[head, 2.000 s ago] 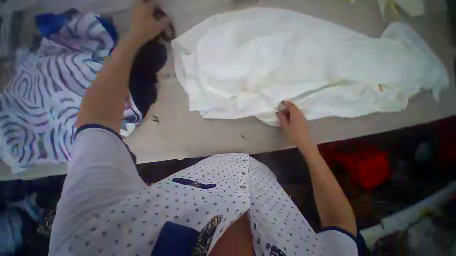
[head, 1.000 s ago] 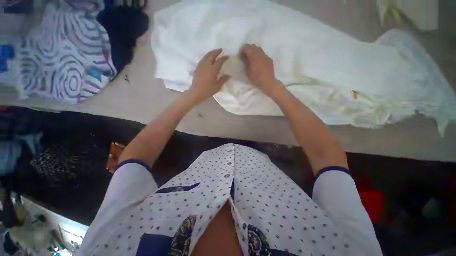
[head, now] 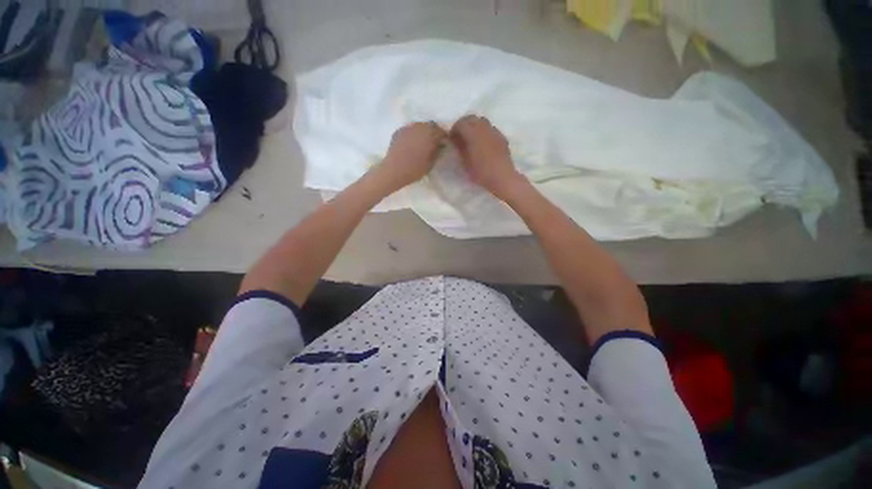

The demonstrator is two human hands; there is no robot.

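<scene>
White fabric (head: 593,124) lies in soft folds across the middle and right of the table. My left hand (head: 415,153) and my right hand (head: 481,151) are close together over its left part, fingers pinched on the cloth. A bit of the fabric is gathered between them. Both hands are seen from the back, so the fingertips are partly hidden.
Circle-print fabric (head: 119,158) lies crumpled at the left of the beige table (head: 335,244). A dark bundle (head: 239,105) lies beside it, with dark-handled scissors (head: 258,46) above. Cream-yellow pieces (head: 731,29) lie at the far right. Red fabric (head: 703,382) is below the table.
My left hand has left the scissors and moved right onto the white fabric. My right hand has moved up and left. Since one second ago, both hands have closed on the cloth.
</scene>
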